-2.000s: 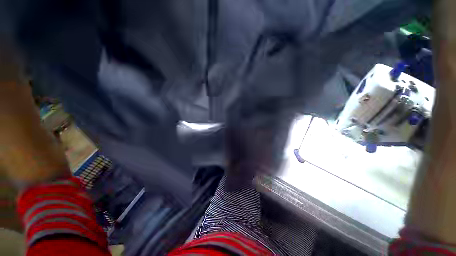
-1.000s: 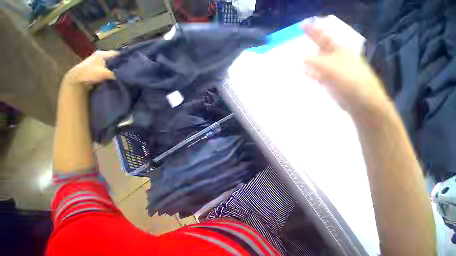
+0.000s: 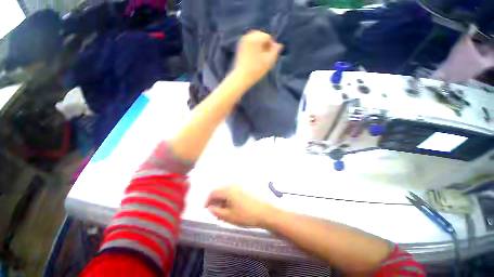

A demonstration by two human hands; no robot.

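Note:
A dark grey garment (image 3: 271,105) lies bunched at the back of the white machine table, left of the sewing machine head. My left hand (image 3: 257,57) reaches across the table and is closed on the upper part of this cloth. My right hand (image 3: 233,206) is low over the table near its front edge, slightly blurred, with curled fingers and no cloth visible in it. The white machine head (image 3: 330,116) stands right of the garment, and nothing is seen under its needle area.
Blue-handled snips (image 3: 431,212) lie at the right of the table (image 3: 162,108). A dark thread or cord (image 3: 346,199) with a dark end runs across the top. The machine's bright screen (image 3: 443,142) faces me. More dark cloth (image 3: 119,70) is piled beyond the table at left.
My left hand has swung from the left over the basket to the back of the table. My right hand has come down toward the front edge. The view has turned toward the machine.

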